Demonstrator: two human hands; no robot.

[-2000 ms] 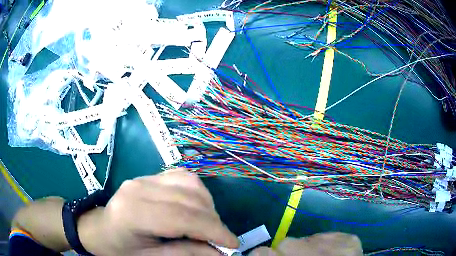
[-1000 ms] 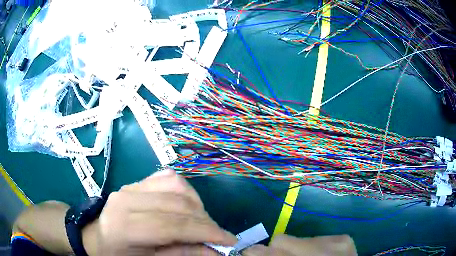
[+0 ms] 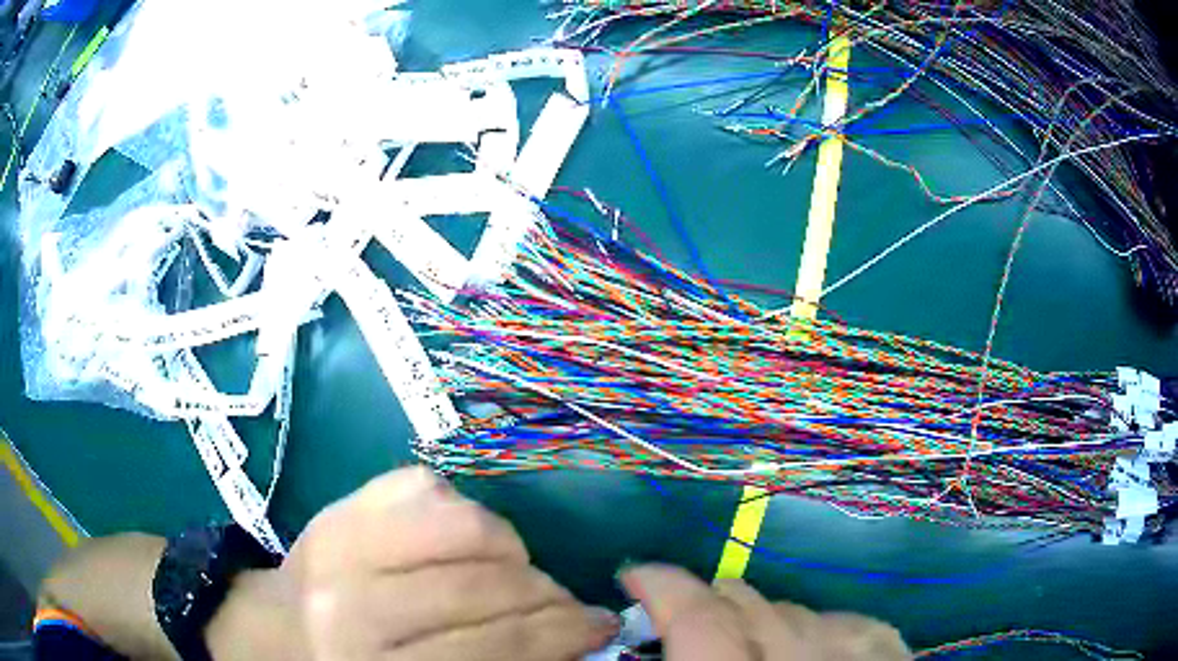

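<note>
My left hand (image 3: 433, 568) is at the bottom, left of centre, with its fingertips closed around a small white marker sleeve (image 3: 633, 628). My right hand (image 3: 749, 620) is at the bottom edge, partly cut off, with its fingertips at the other side of the same sleeve. The fingers hide most of the sleeve. Whatever lies under it at the frame's edge cannot be made out. A few thin coloured wires (image 3: 1033, 639) show to the right of my right hand.
The labelled harness bundle (image 3: 775, 400) lies beyond my hands, white sleeves (image 3: 1134, 452) at its right end. Marker strips (image 3: 394, 342) tangle on a plastic bag (image 3: 58, 310) at left. Another wire pile (image 3: 1021, 78) lies at the far right. Yellow tape (image 3: 814, 245) crosses the green mat (image 3: 698, 168).
The white sleeve stuck out flat between my hands before; now fingers cover most of it. My right hand's fingers have risen and moved left onto it, close against my left fingertips.
</note>
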